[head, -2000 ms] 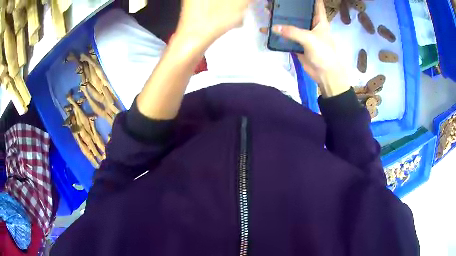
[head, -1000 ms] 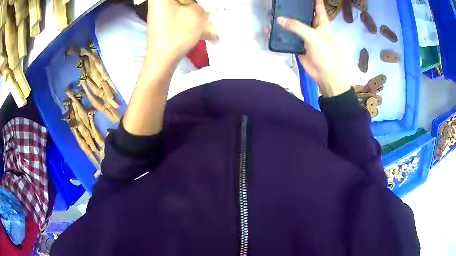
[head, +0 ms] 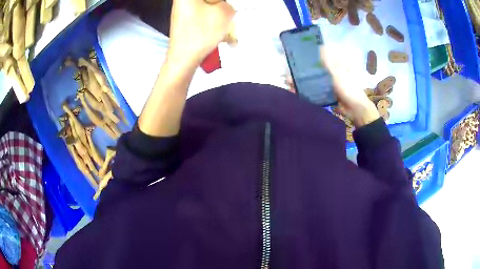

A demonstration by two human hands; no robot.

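Note:
My right hand (head: 347, 86), partly blurred, holds a black smartphone (head: 308, 65) with a lit screen over my lap. My left hand (head: 200, 31) is closed near the top edge. A pale tan end, seemingly of a carved wooden piece (head: 230, 38), sticks out beside its fingers, and a dark bit shows above. Most of that piece is hidden. Brown oval wooden pieces (head: 374, 23) lie in a white-lined blue tray (head: 416, 68) on the right. Carved wooden legs (head: 97, 94) lie in a blue tray (head: 45, 123) on the left.
Long wooden blanks (head: 18, 47) lie at the top left. A red thing (head: 211, 61) shows by my left wrist. Small blue bins (head: 434, 184) with small pieces stand at the lower right. A checked cloth (head: 23, 184) hangs at the left edge.
My right hand has brought the phone down toward my body and tilted it; its dark screen is now lit. My left hand moved left, then slightly back right.

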